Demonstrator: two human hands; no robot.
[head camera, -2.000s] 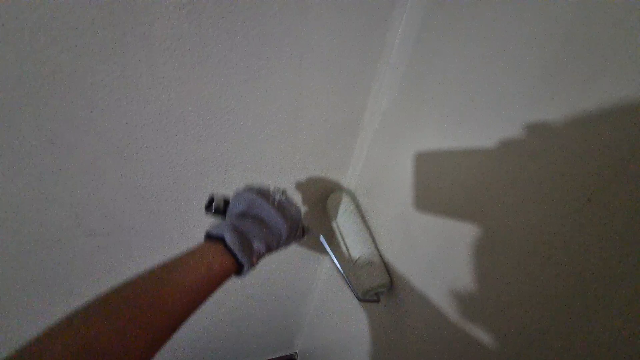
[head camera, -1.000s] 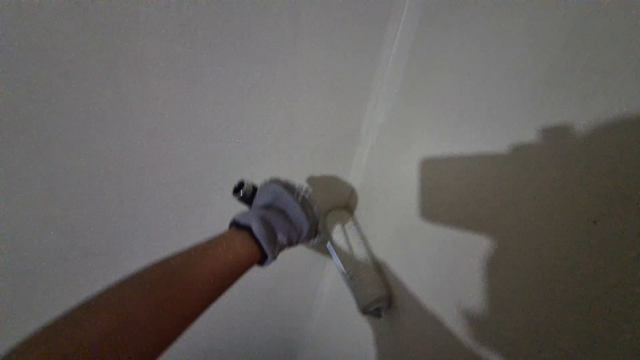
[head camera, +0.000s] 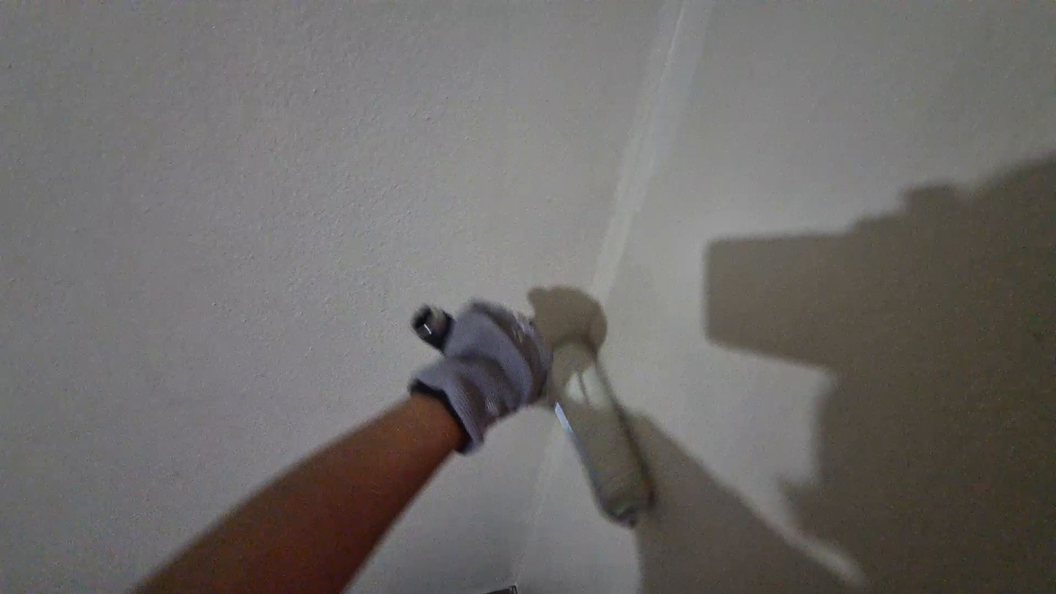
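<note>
My left hand (head camera: 491, 367), in a light grey knitted work glove with a dark cuff, is closed around the handle (head camera: 432, 326) of a paint roller. The dark handle end sticks out at the upper left of the fist. Below and right of the hand, the pale roller sleeve (head camera: 606, 445) slants downward beside the wall corner, with its metal frame along the left side. Part of the sleeve lies in shadow; whether it presses on the wall cannot be told. My right hand is out of view.
Textured pale wall (head camera: 247, 206) fills the left, and a smoother-looking wall (head camera: 767, 148) the right, meeting at a lighter corner line (head camera: 639, 165). Large dark shadows (head camera: 932, 371) fall on the right wall. A small dark object (head camera: 503, 590) shows at the bottom edge.
Between the first earlier frame and now, my left hand and the roller have moved slightly right and down in view. The glove has stayed closed on the handle.
</note>
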